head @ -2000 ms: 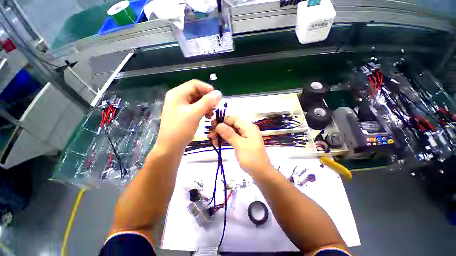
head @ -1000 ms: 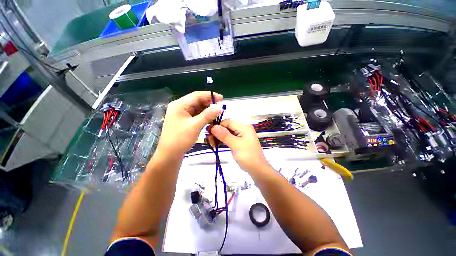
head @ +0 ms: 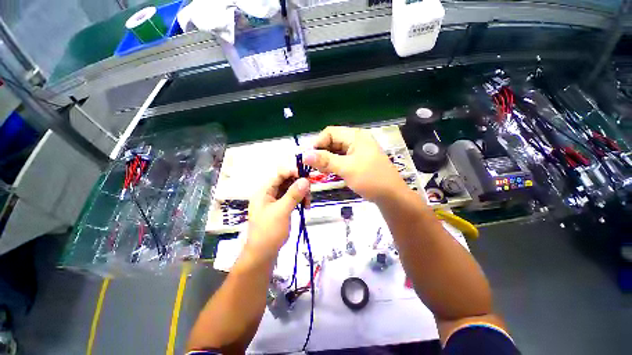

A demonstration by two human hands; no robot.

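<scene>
My left hand point(head: 274, 208) pinches a bundle of black wires point(head: 303, 243) above the white board point(head: 388, 315). My right hand point(head: 353, 163) is just above it, fingers closed at the upper wire ends; a small white connector point(head: 288, 112) stands above the fingers. The wires hang down to the board, where a grey and black piece with a short red wire lies at their lower part. A black tape roll point(head: 355, 293) lies flat on the board. The fingertips partly hide the wire ends.
The cream wire tray point(head: 235, 170) is behind the board. Spare tape rolls point(head: 429, 154) and a grey-black machine point(head: 495, 173) stand right. A yellow curved piece point(head: 457, 222) is at the board's right. Harnesses on plastic lie left point(head: 136, 170) and right point(head: 504, 104).
My left hand has moved down to the lower hold on the bundle, and my right hand has moved up to the wire ends. The view has shifted slightly.
</scene>
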